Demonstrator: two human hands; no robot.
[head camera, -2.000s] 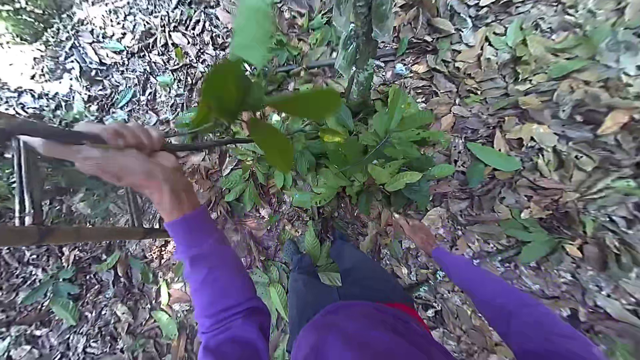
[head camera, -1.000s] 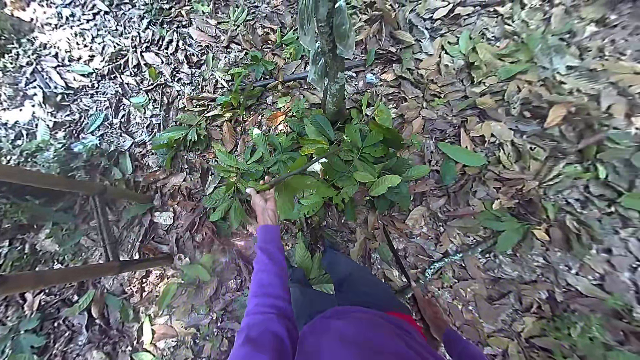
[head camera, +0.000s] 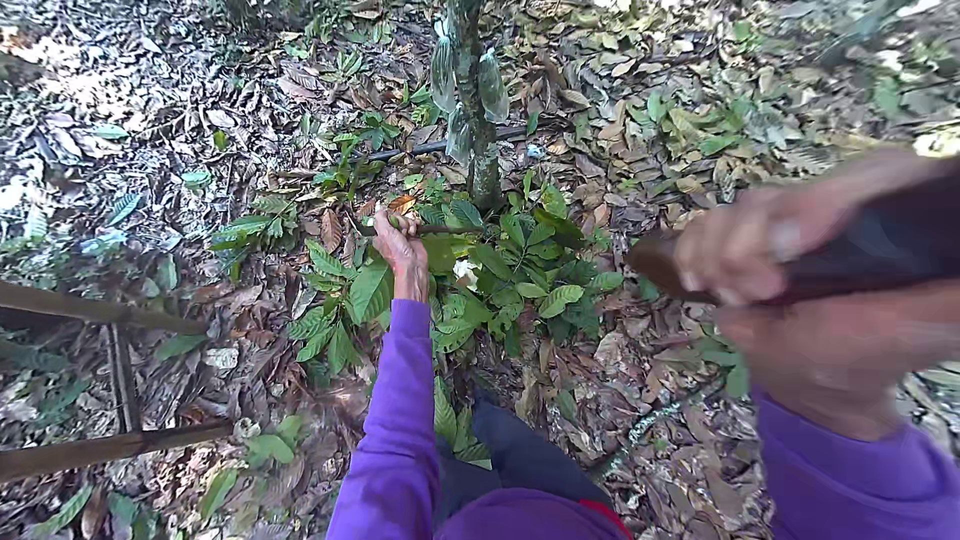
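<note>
My left hand (head camera: 399, 238) grips a thin leafy branch (head camera: 450, 229) low over the green leaves, in front of the tree's base. Close to the camera at the right, my right hand (head camera: 750, 251) is closed around the handle of a dark tool (head camera: 870, 240), blurred and running out of view at the right edge; it looks like a machete. Between my arms, broad green leaves (head camera: 517, 262) lie or grow around the foot of a slender tree trunk (head camera: 485, 161). Clear plastic bags (head camera: 493, 86) hang on that trunk.
Dry leaf litter (head camera: 675, 420) covers the ground. Wooden poles (head camera: 97, 307) stick in from the left, joined by a thinner upright stick. A dark stick (head camera: 435, 146) lies behind the trunk. A pale, lichened stick (head camera: 645, 427) lies right of my legs (head camera: 517, 450).
My left hand came down from the upper left with the branch, to near the trunk's base. My right hand has risen from beside my legs toward the camera, holding the dark tool.
</note>
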